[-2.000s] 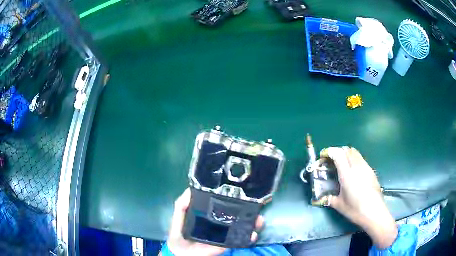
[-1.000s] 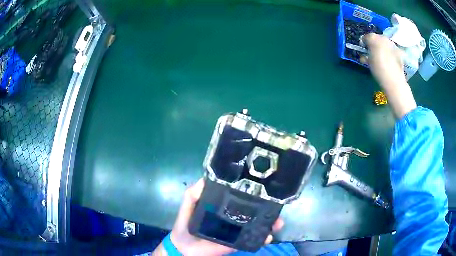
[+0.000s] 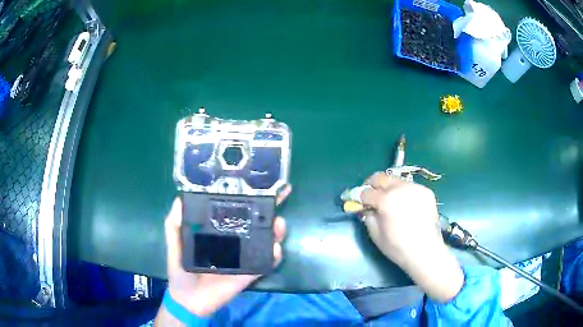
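Observation:
My left hand [image 3: 203, 295] holds an opened trail camera housing upright. Its front shell [image 3: 258, 157] has a patterned rim, dark panels and a hexagonal lens surround; the black lower door [image 3: 228, 223] hangs below, with a dark rectangular window. My right hand [image 3: 408, 225] is to the right of the housing, apart from it, fingertips drawn together and pointing left. Pale and yellowish coverings show on the fingertips. Whether they pinch a small part cannot be told. The air blow gun [image 3: 401, 155] lies on the green surface, its body partly hidden behind my right hand.
A blue bin [image 3: 397, 39] of small black parts stands at the upper right. Beside it are a white cloth-draped bottle [image 3: 482, 64] and a portable fan [image 3: 536, 43]. A yellow object [image 3: 451, 104] lies nearer. The hose [image 3: 524, 276] runs off lower right. A metal rail [image 3: 56, 169] is at left.
My right hand has come back from the blue bin to beside the air gun. My left hand and the housing have moved left in the picture, and the housing is held straighter. The view has shifted.

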